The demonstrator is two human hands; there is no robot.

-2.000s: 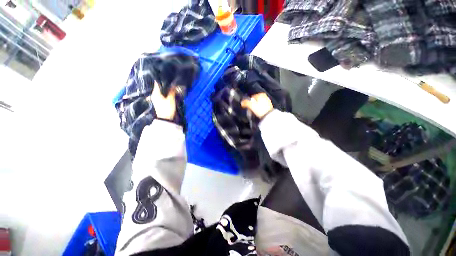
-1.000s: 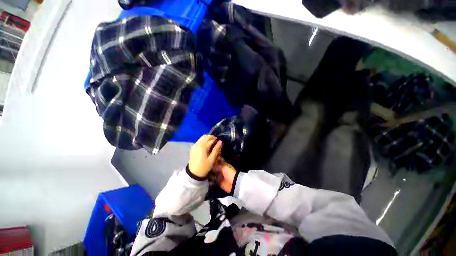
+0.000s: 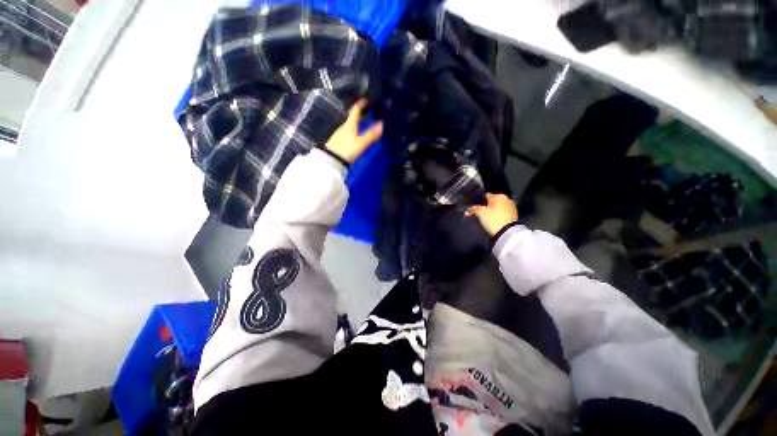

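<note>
A dark garment with a plaid part [image 3: 460, 183] hangs from the blue crate area down toward my lap. My right hand [image 3: 497, 213] pinches the edge of this plaid part. My left hand [image 3: 356, 136] is further forward and to the left, fingers apart, between a large black-and-white plaid garment [image 3: 273, 119] and the dark cloth. I see nothing held in it. The plaid garment hangs over the rim of the blue crate [image 3: 365, 192]. No hand tool is visible.
The white table [image 3: 520, 19] curves along the upper right with dark garments [image 3: 664, 34] on it. Under it lie green cloth [image 3: 682, 140] and plaid pieces [image 3: 716, 285]. A smaller blue crate [image 3: 145, 366] stands at the lower left.
My hands were together at the plaid edge near my lap one second ago. They have parted: left moved forward to the crate, right moved forward and right with the plaid edge.
</note>
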